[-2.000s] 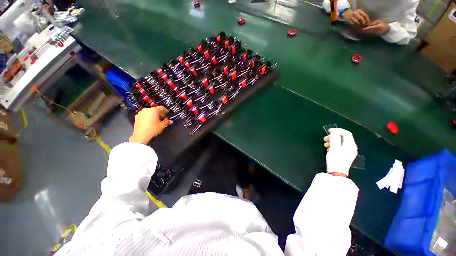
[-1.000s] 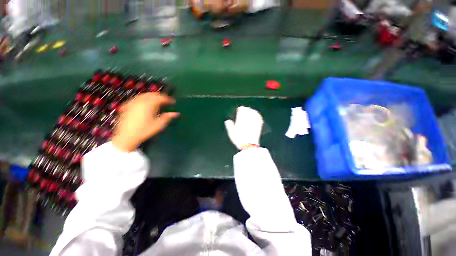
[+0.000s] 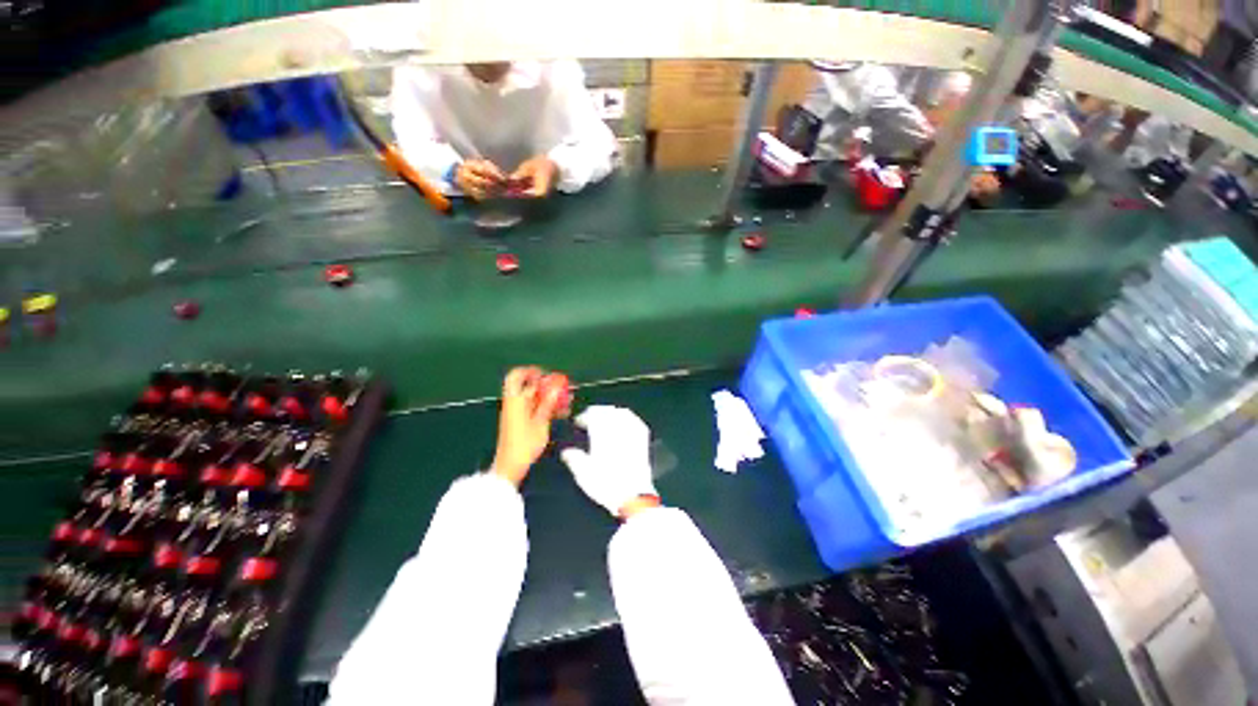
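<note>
My left hand, bare, holds a small red unit between its fingers over the green bench. My right hand, in a white glove, is just right of it, thumb and fingers apart; something small and dark shows near its thumb, too small to name. A clear film square lies partly behind the right hand. A filled tray of clamped units lies at the left, with rows of red spots and silver clip wires.
Blue bin with clear bags and a tape roll at right. White paper scraps beside it. Dark box of loose clips below the bench edge. Loose red units on the belt. Clear trays beyond the bin. A person sits across; a metal post stands ahead.
The view has swung right. My left hand has left the filled tray and now holds a red unit close beside my right hand.
</note>
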